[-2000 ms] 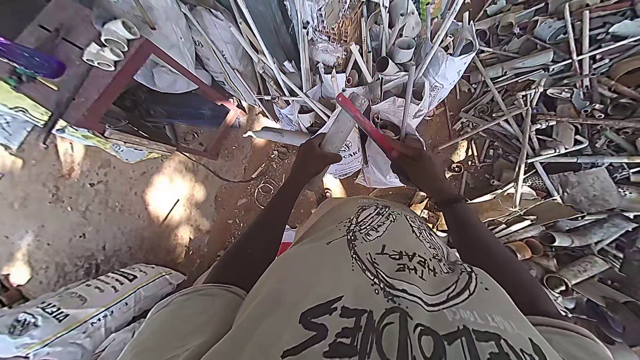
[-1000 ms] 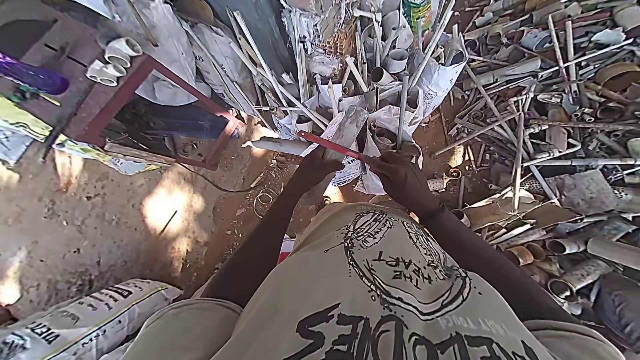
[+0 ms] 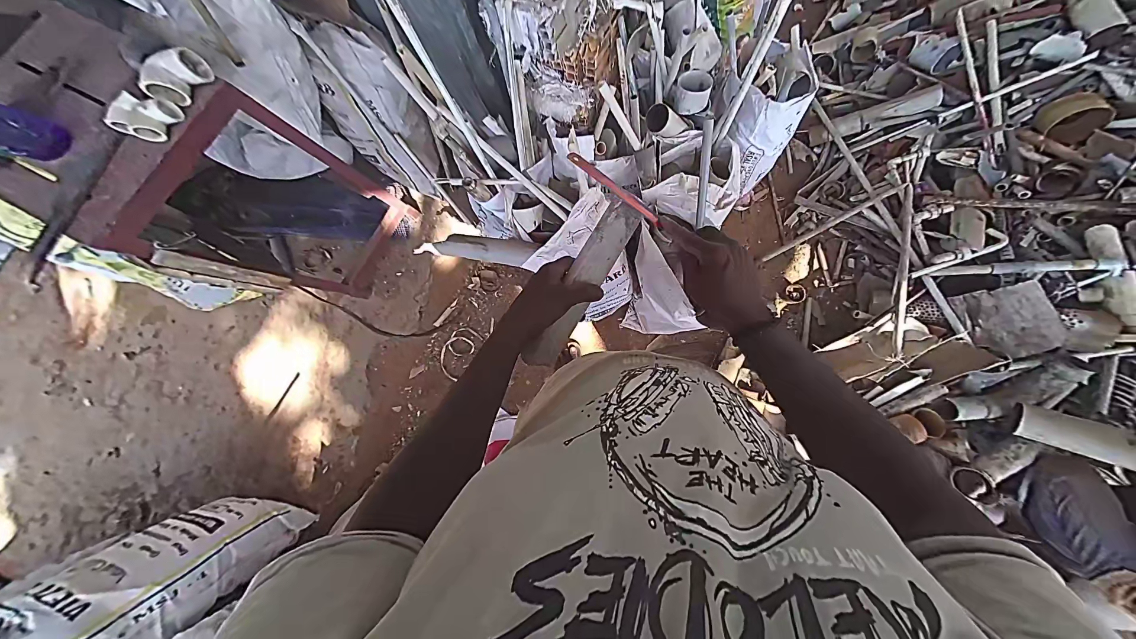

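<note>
My left hand point(image 3: 559, 297) is closed around a grey plastic pipe piece point(image 3: 605, 240), which slants up and to the right from near my shirt. In my right hand point(image 3: 717, 273) is a slim red tool point(image 3: 612, 189), which looks like a hacksaw blade or a narrow saw; its kind is not certain. The tool points up and left and crosses the upper end of the pipe piece. Whether it touches the pipe cannot be told. Just beyond both hands stand white sacks point(image 3: 666, 293) holding pipe offcuts.
A reddish-brown frame point(image 3: 302, 142) of a table or stand is at the left, with white pipe fittings point(image 3: 146, 118) on it. A large heap of pipe scraps point(image 3: 967, 195) covers the right. A printed sack point(image 3: 195, 559) lies at lower left, and a cable point(image 3: 373, 328) crosses the ground.
The red tool was lower across the pipe piece one second ago, over my left hand; it now lies across the pipe's upper end. My right hand has moved away from my left.
</note>
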